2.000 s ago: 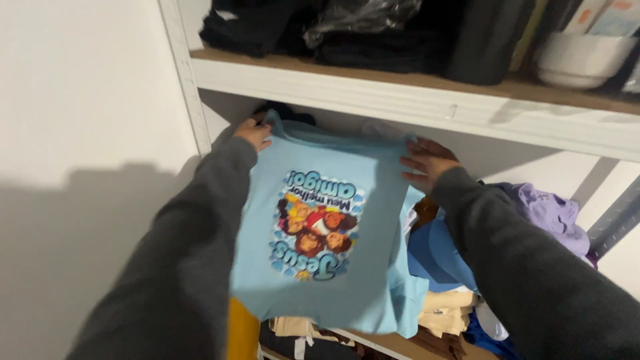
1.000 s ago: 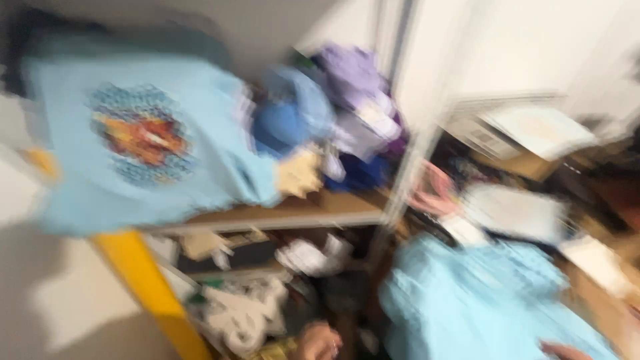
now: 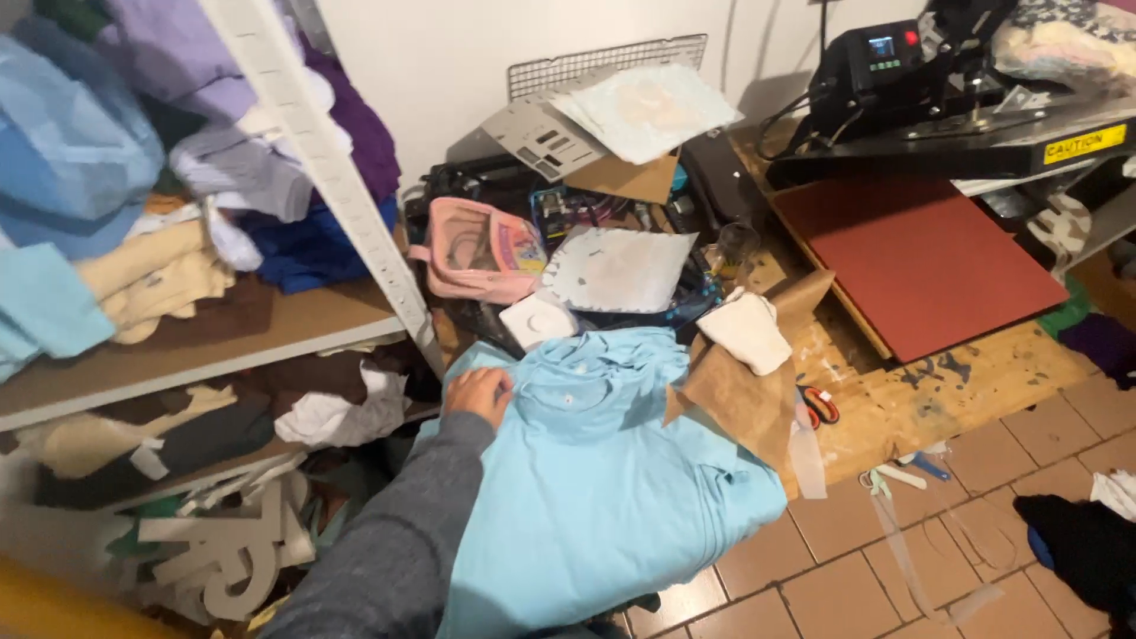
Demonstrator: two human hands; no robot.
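A pile of light blue T-shirts (image 3: 586, 497) lies over the near edge of the wooden workbench, collars bunched toward the back. My left hand (image 3: 480, 393) rests at the pile's left shoulder, fingers bent on the fabric; whether it pinches the cloth is not plain. My right hand is out of the frame. Brown paper (image 3: 741, 390) and a folded white cloth (image 3: 747, 331) lie against the pile's right side. Orange-and-black-handled scissors (image 3: 818, 406) sit on the bench just beyond the paper.
A heat press with a red lower pad (image 3: 919, 262) stands at the right. Behind the shirts are a pink case (image 3: 484, 248), a white printed sheet (image 3: 619, 269) and a wire rack (image 3: 612, 67). A metal shelf post (image 3: 324, 177) and shelves of folded clothes rise at the left. Black fabric (image 3: 1069, 550) lies on the tiled floor.
The view has swung right from the shelf to the workbench. Two seconds ago both my hands held a printed light blue shirt at the shelf; now my left hand is on the shirt pile.
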